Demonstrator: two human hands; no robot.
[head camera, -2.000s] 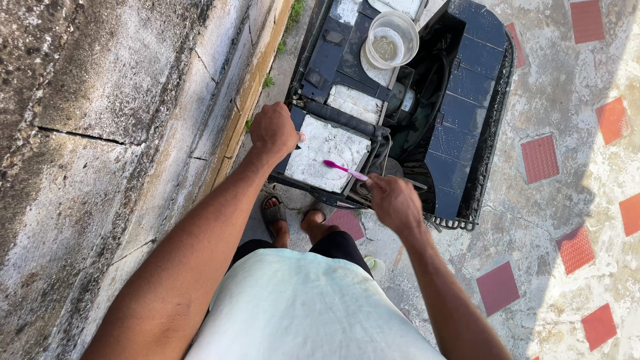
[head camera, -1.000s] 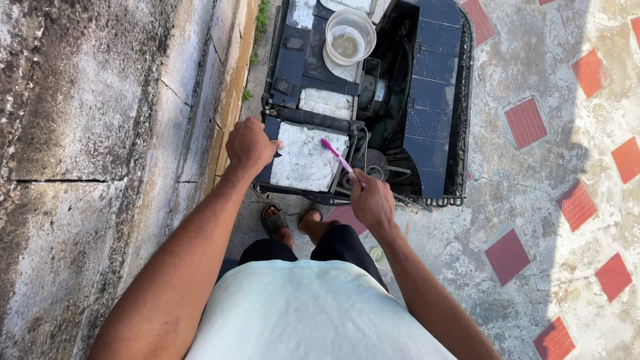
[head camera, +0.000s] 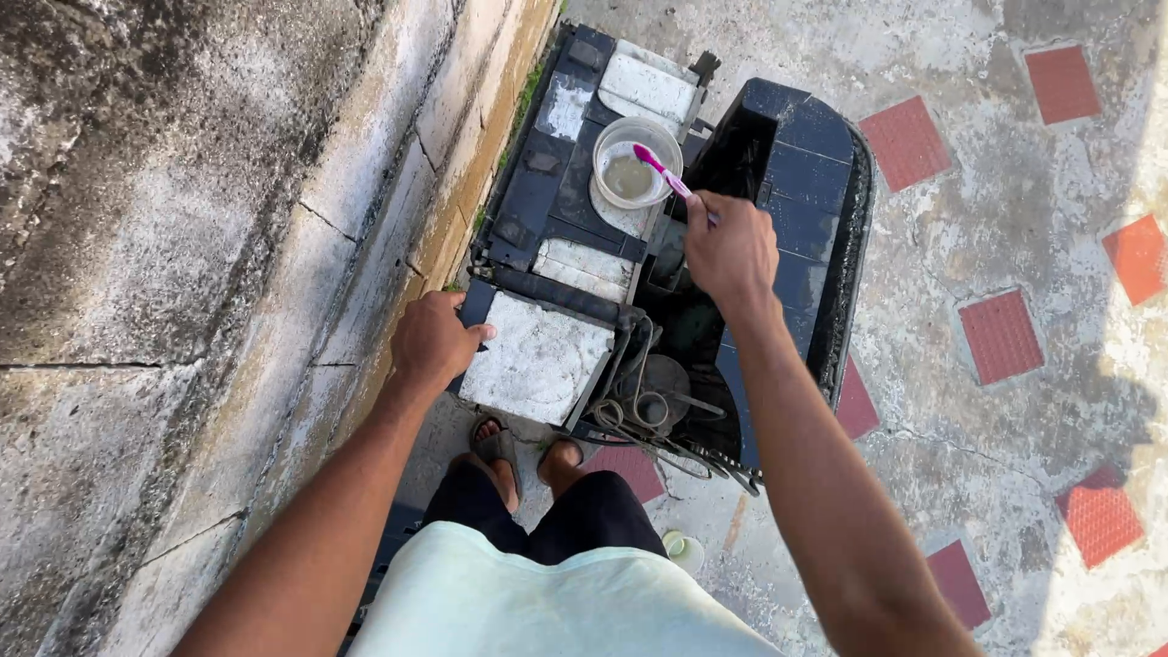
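Observation:
My right hand (head camera: 733, 245) grips a pink and white toothbrush (head camera: 663, 171), its bristled head over a round clear plastic tub (head camera: 638, 127) with cloudy liquid (head camera: 628, 177) in the bottom. The tub rests on the dark blue and white casing (head camera: 578, 190) of an appliance or machine. At the near left corner of that casing, my left hand (head camera: 435, 339) holds the edge of a white, speckled panel (head camera: 537, 358), thumb on top. Beside the panel are loose wires or thin tubes (head camera: 650, 383) and a round dark part (head camera: 664, 394) inside the open housing.
A weathered concrete wall (head camera: 246, 228) runs along the left. The dark blue outer shell (head camera: 803, 219) of the machine stands at right, on a concrete floor (head camera: 922, 301) with red tiles (head camera: 1000, 336). A small pale green container (head camera: 674, 545) is near my feet.
My right hand has carried the toothbrush from above the white panel to over the plastic tub. My left hand remains at the panel's edge.

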